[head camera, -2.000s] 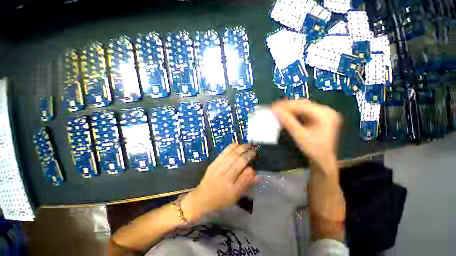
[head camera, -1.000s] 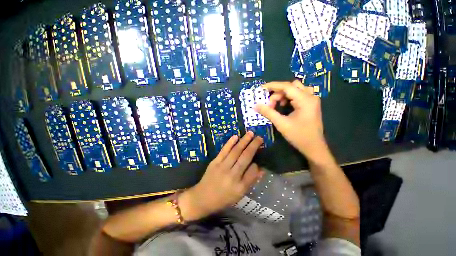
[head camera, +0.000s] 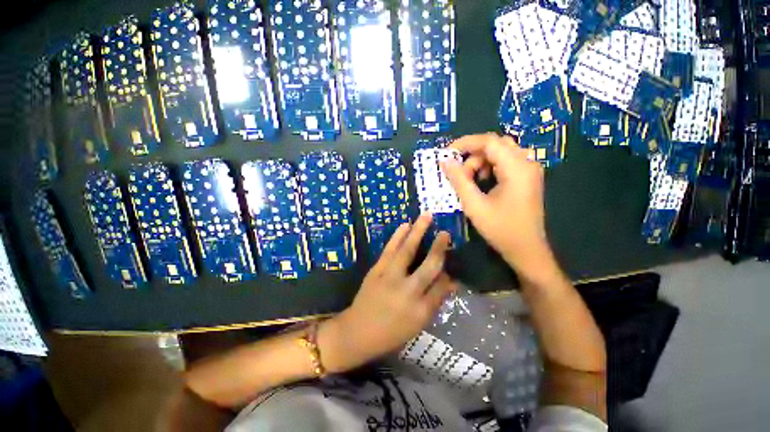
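A white dome sheet (head camera: 436,181) lies over the upper part of a blue circuit board (head camera: 452,226) at the right end of the front row. My right hand (head camera: 502,198) pinches the sheet's upper right edge between thumb and fingertips. My left hand (head camera: 393,291) has its fingers spread, with fingertips at the lower left edge of this board and sheet. A clear release liner (head camera: 498,337) with white dome sheets (head camera: 446,361) on it lies below the bench edge, by my left thumb; whether the thumb touches it I cannot tell.
Bare blue boards (head camera: 326,211) lie in two rows to the left. Finished boards (head camera: 620,67) lie heaped at upper right, beside black board-filled trays (head camera: 747,169). A white dotted strip stack (head camera: 15,304) is at far left. The wooden bench edge (head camera: 194,329) runs in front.
My right hand has brought the white sheet left and down onto the end board. My left fingers have moved slightly up and spread at the board's lower edge. The view has shifted.
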